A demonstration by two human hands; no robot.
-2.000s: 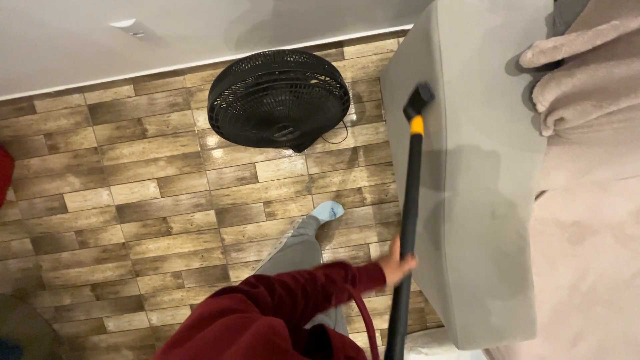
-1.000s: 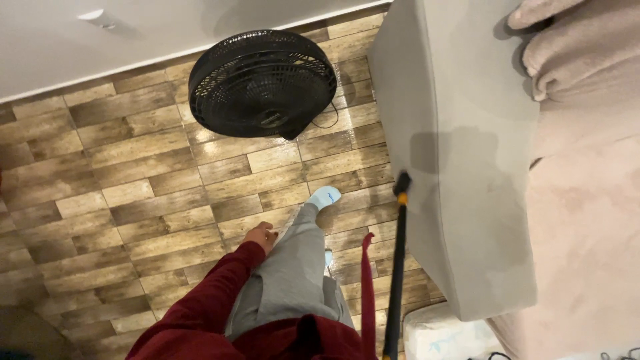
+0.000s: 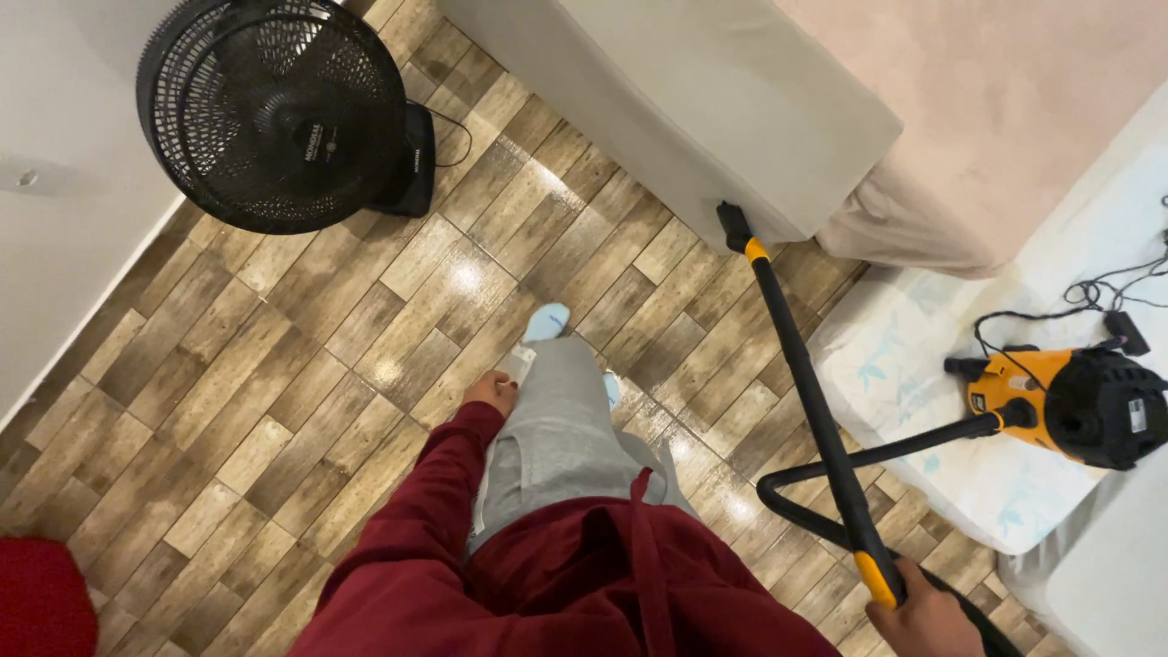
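Note:
My right hand (image 3: pixel 923 620) grips the lower end of a black vacuum cleaner wand (image 3: pixel 808 383) with yellow joints. The wand points up and away, and its black nozzle (image 3: pixel 733 226) is at the lower side of a grey upholstered sofa part (image 3: pixel 693 109); whether it touches is unclear. A black hose (image 3: pixel 894 447) passes behind the wand to a yellow and black canister vacuum (image 3: pixel 1058 401) lying on a white mattress. My left hand (image 3: pixel 494 392) hangs beside my grey-trousered leg, its fingers loosely curled; whether it holds anything is not clear.
A black fan (image 3: pixel 283 119) stands by the wall at the upper left, its cord on the wood-look floor (image 3: pixel 301 365). A pink-beige cover (image 3: pixel 995 100) and a white patterned mattress (image 3: pixel 912 338) are at the right. A red rug (image 3: pixel 41 598) lies lower left.
The view has turned and shifted, bringing the canister vacuum into sight. Two seconds ago a hand held the wand farther up, with the nozzle over the sofa's top.

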